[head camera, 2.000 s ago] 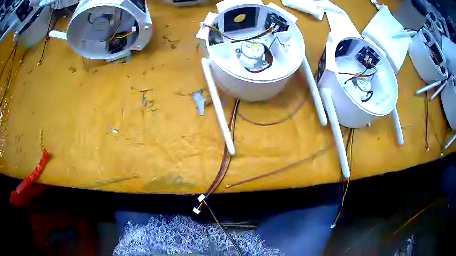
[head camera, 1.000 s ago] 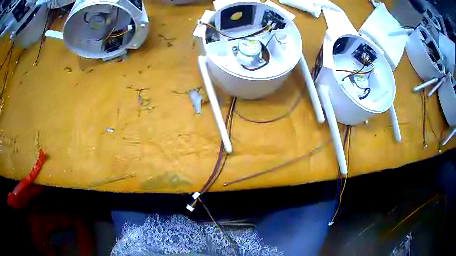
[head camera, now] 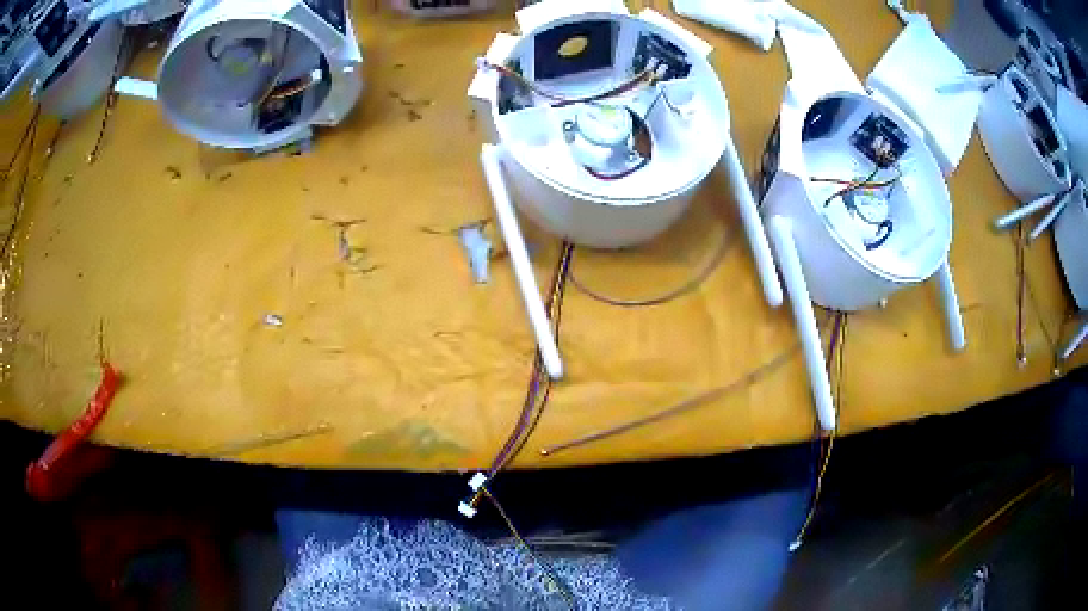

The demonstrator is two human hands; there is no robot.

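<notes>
No hand is in the picture. Nearest in front, a white camera housing [head camera: 620, 215] stands open side up on the orange tabletop, with a round metallic part, a dark board and wires inside. One white antenna [head camera: 521, 263] slants down at its left and another [head camera: 754, 221] at its right. A cable harness [head camera: 525, 418] runs from under it over the front edge, ending in small white plugs [head camera: 477, 482]. To its right stands a second open white housing [head camera: 853, 269] with two antennas and a hanging cable [head camera: 818, 483].
Another open housing [head camera: 340, 72] lies at the upper left. More housings crowd the far left [head camera: 86, 78] and far right [head camera: 1020, 143]. A red-handled tool [head camera: 74, 439] overhangs the left front edge. A grey scrap [head camera: 476, 251] and a thin wire [head camera: 668, 403] lie on the tabletop [head camera: 239, 370].
The whole view shifts slightly back and forth with the camera. The housings, cables and red-handled tool keep their places on the table.
</notes>
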